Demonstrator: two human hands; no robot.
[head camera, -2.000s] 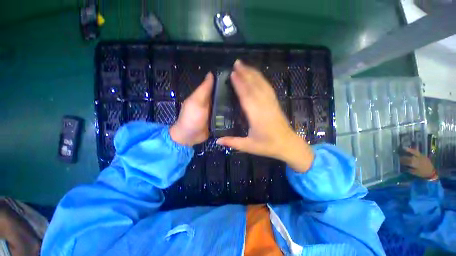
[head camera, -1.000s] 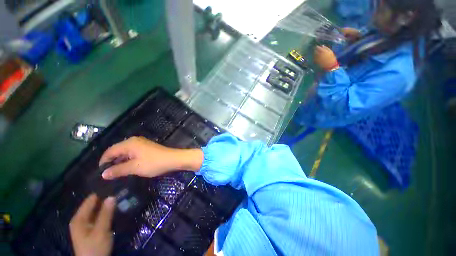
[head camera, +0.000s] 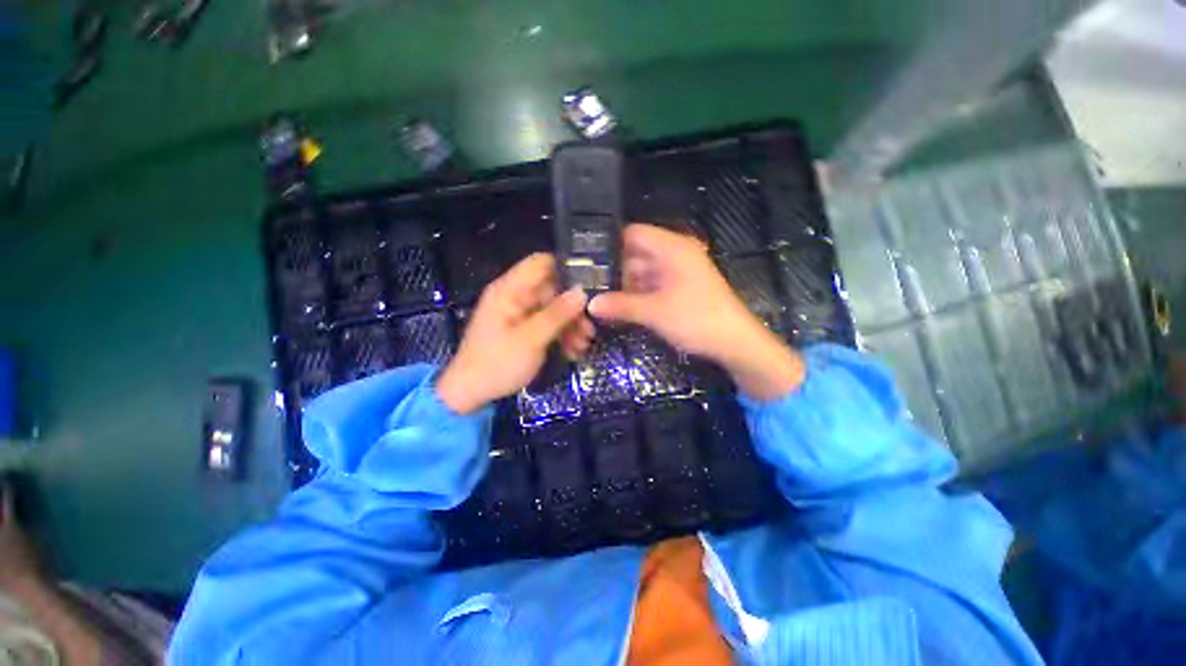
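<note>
A black phone half-assembly (head camera: 588, 208) is held upright in the picture above the black blister tray (head camera: 442, 247), its open side facing me with a pale patch near the lower end. My left hand (head camera: 510, 325) grips its lower left edge, thumb at the bottom end. My right hand (head camera: 676, 289) grips its lower right edge, thumb also at the bottom. Several tray pockets hold black units; the pockets under my hands are partly hidden. Both hands are bare.
Loose units lie on the green bench, one at the left (head camera: 225, 427) and one behind the tray (head camera: 588, 113). A clear blister tray (head camera: 962, 286) with a few dark units lies at the right. A grey metal post (head camera: 923, 98) stands at the back right. Another person's arm shows at the lower left.
The view has swung back from the right to the tray. My hands, apart over the tray a second ago, now both hold the unit, raised above it.
</note>
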